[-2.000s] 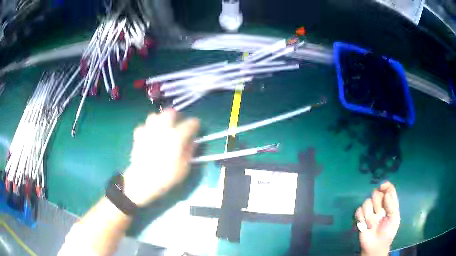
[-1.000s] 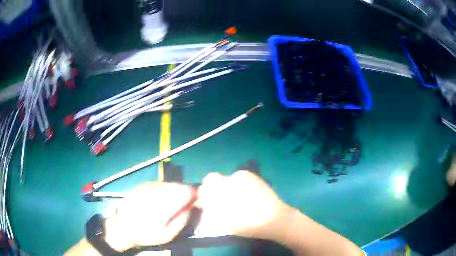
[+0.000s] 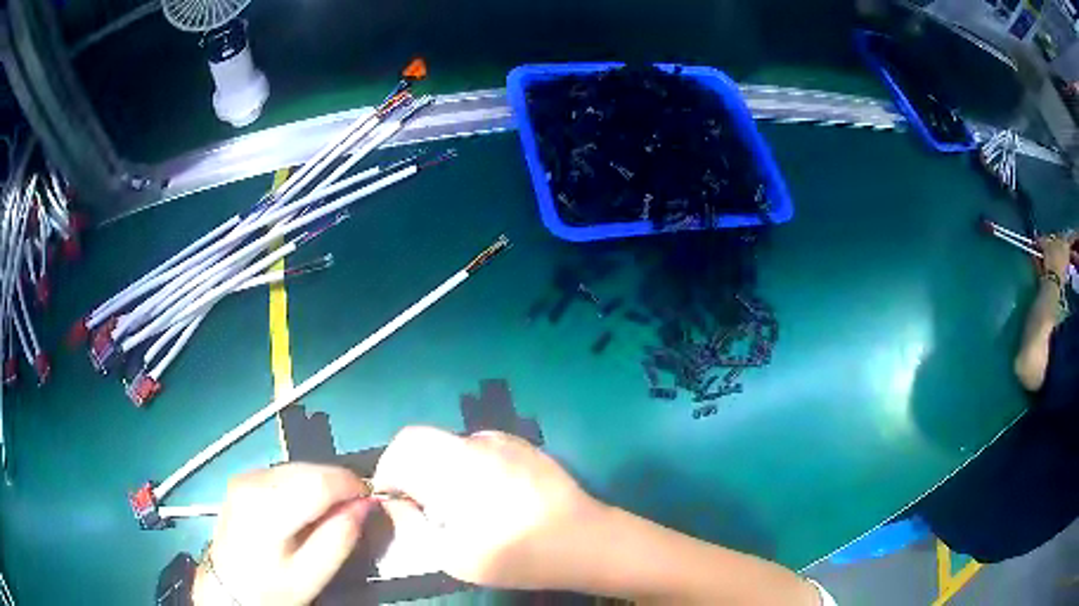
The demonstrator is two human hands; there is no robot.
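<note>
A cable assembly with a red connector (image 3: 146,505) lies at the lower left. One white-sleeved leg (image 3: 337,365) stretches up to the right with bare coloured tips on the mat. The other leg runs into my left hand (image 3: 282,533), which is closed around it. My right hand (image 3: 491,509) meets it over the dark-taped card, fingertips pinched at the thin coloured wire leads (image 3: 376,490). Any small black housing between the fingers is hidden. My left wrist has a black watch, partly cut off by the lower edge.
A pile of white cables (image 3: 225,284) lies upper left. A blue bin (image 3: 550,213) of black housings stands at the back, loose housings (image 3: 710,355) before it. A small fan (image 3: 237,89) stands behind. Another person's arm (image 3: 1041,326) and a second blue bin (image 3: 923,113) are at right.
The view has swung right. My hands, apart two seconds ago, are together over the card. My left hand now holds one cable leg. Since one second ago, they remain together with fingertips meeting.
</note>
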